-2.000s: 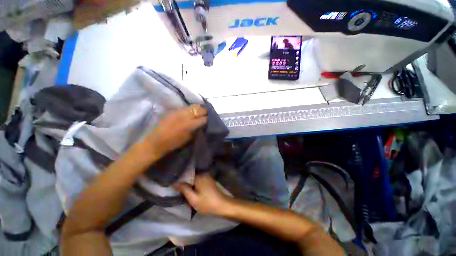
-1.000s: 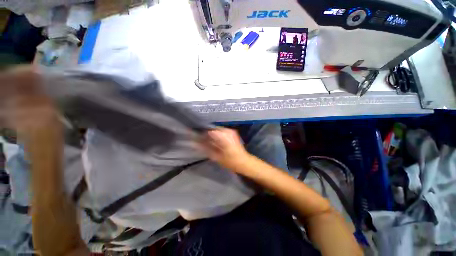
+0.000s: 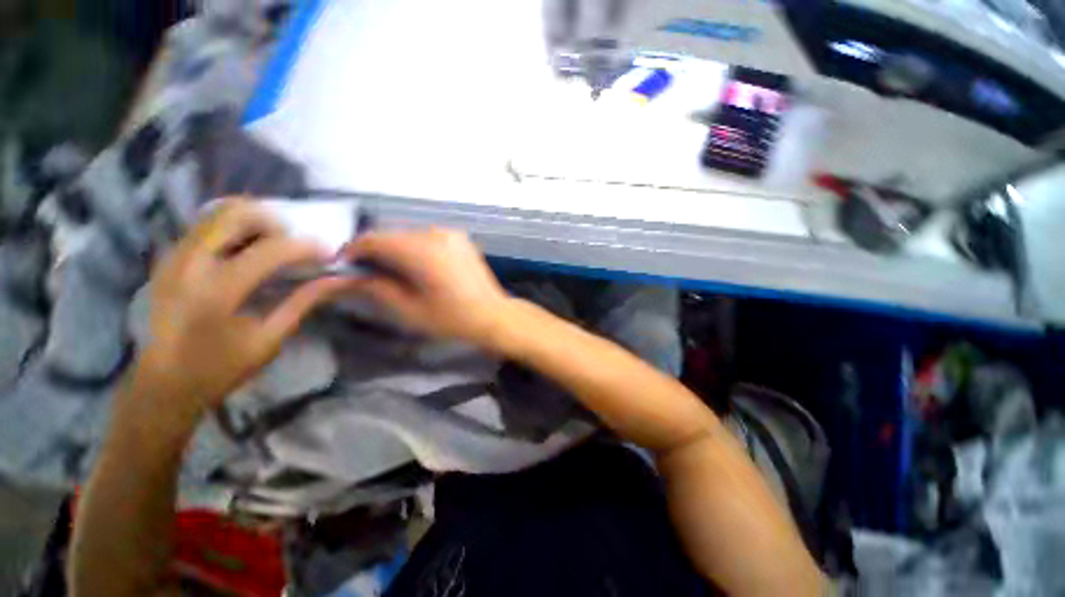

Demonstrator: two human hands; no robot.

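The light grey garment with dark bands [image 3: 385, 426] lies bunched on my lap below the table's front edge. My left hand [image 3: 228, 292] and my right hand [image 3: 426, 274] meet at the table's front edge at left. Both pinch a cloth edge of the garment between their fingertips, close together. A small whitish piece [image 3: 313, 222] shows just behind the fingertips, with a dark bit at its right end. The view is blurred, so the exact edge held is not clear.
The white machine table [image 3: 409, 128] has a ruler strip along its front. The sewing machine [image 3: 923, 128] stands at the back right. A blue item [image 3: 649, 83], a phone [image 3: 747, 121] and a dark clamp-like piece [image 3: 876, 216] lie on the table. Cloth is heaped at left and lower right.
The garment was stretched between my hands over the table edge and is now gathered on my lap. My left hand has come back right, beside my right hand. The view has turned.
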